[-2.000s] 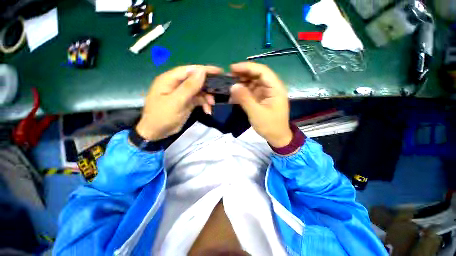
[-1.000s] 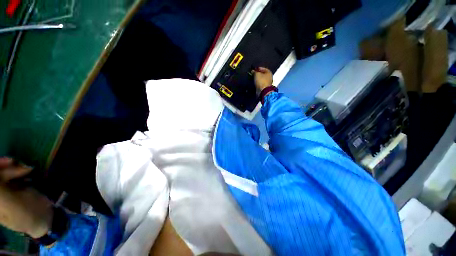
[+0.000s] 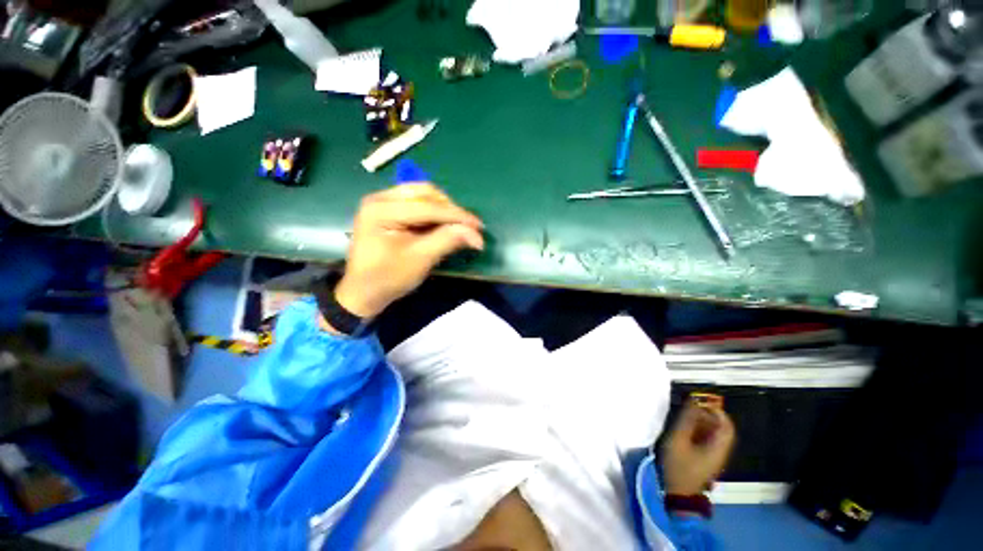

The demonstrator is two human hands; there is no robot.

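My left hand (image 3: 407,245) is over the front edge of the green mat (image 3: 517,161), palm down with its fingers bent together; whether something small is under the fingertips cannot be told. My right hand (image 3: 698,443) is low, below the bench edge beside my lap, fingers curled and blurred; what it holds, if anything, cannot be told. The small black device does not show. A blue pick (image 3: 411,171) lies just behind my left hand. Tweezers (image 3: 631,194), a thin grey rod (image 3: 686,175) and a blue-handled screwdriver (image 3: 624,137) lie to the right.
A white fan (image 3: 56,158), tape roll (image 3: 170,95) and red-handled tool (image 3: 176,256) are at the left. A white cloth (image 3: 798,145), red piece (image 3: 729,159) and clear film (image 3: 792,221) are at the right. Papers (image 3: 771,363) and a black box (image 3: 755,431) are below the bench.
Both hands held a small black device, then parted. My right hand reached to the black box, and is now back nearer my lap. The view has swung back to the bench.
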